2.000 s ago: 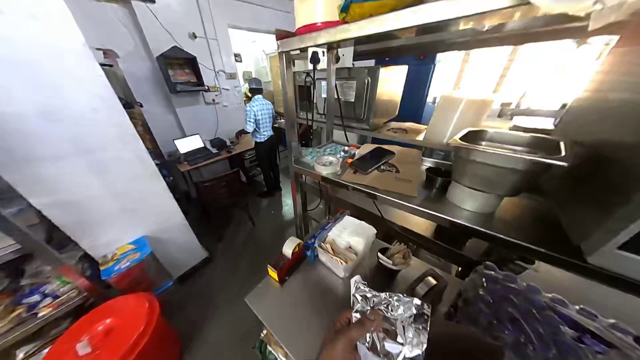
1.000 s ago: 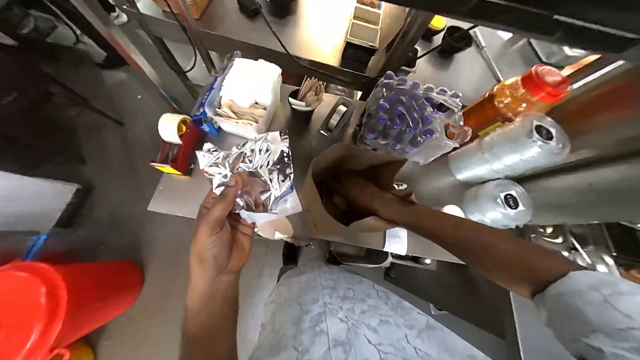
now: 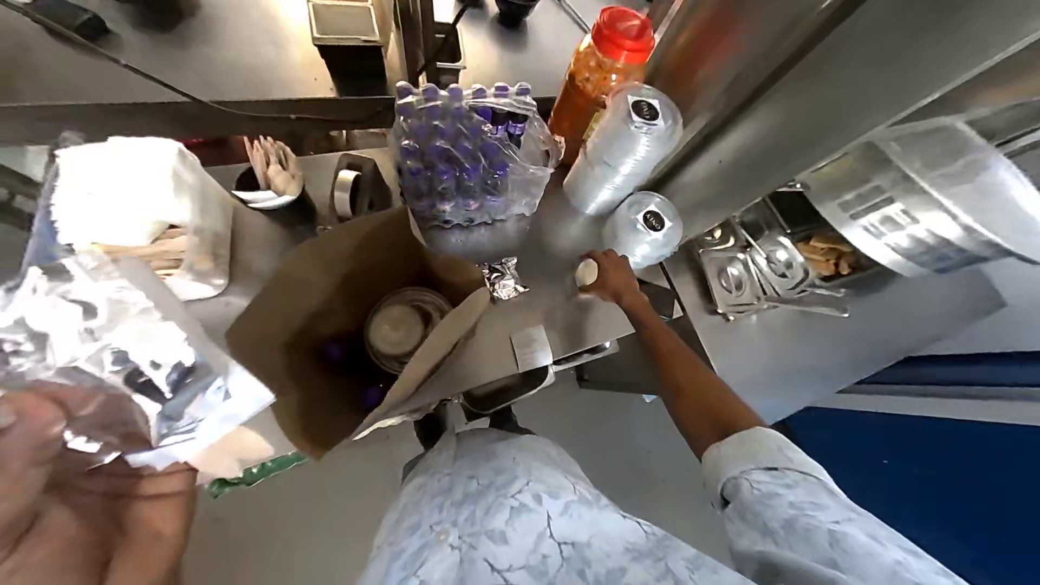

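My left hand (image 3: pixel 89 487), large at the lower left, holds a crumpled aluminium foil packet (image 3: pixel 122 349). At the counter's right part, my right hand (image 3: pixel 611 275) grips a small white-topped round container (image 3: pixel 586 273). Between the hands a brown paper bag (image 3: pixel 301 317) gapes, with a round clear-rimmed container (image 3: pixel 398 329) inside; the rest of its contents is dark. A small foil-wrapped piece (image 3: pixel 504 279) lies on the steel counter right of the bag.
Shrink-wrapped purple-capped bottles (image 3: pixel 463 154), a red-lidded jar (image 3: pixel 601 73) and stacked clear plastic lids or bowls (image 3: pixel 624 150) line the back. A tub with white tissues (image 3: pixel 122 195) and a cup of wooden cutlery (image 3: pixel 276 183) stand left. Metal trays with ladles (image 3: pixel 747 264) lie right.
My right hand, inside the paper bag one second ago, is now out to the right on the small container. My left hand still holds the foil packet. The view has swung right.
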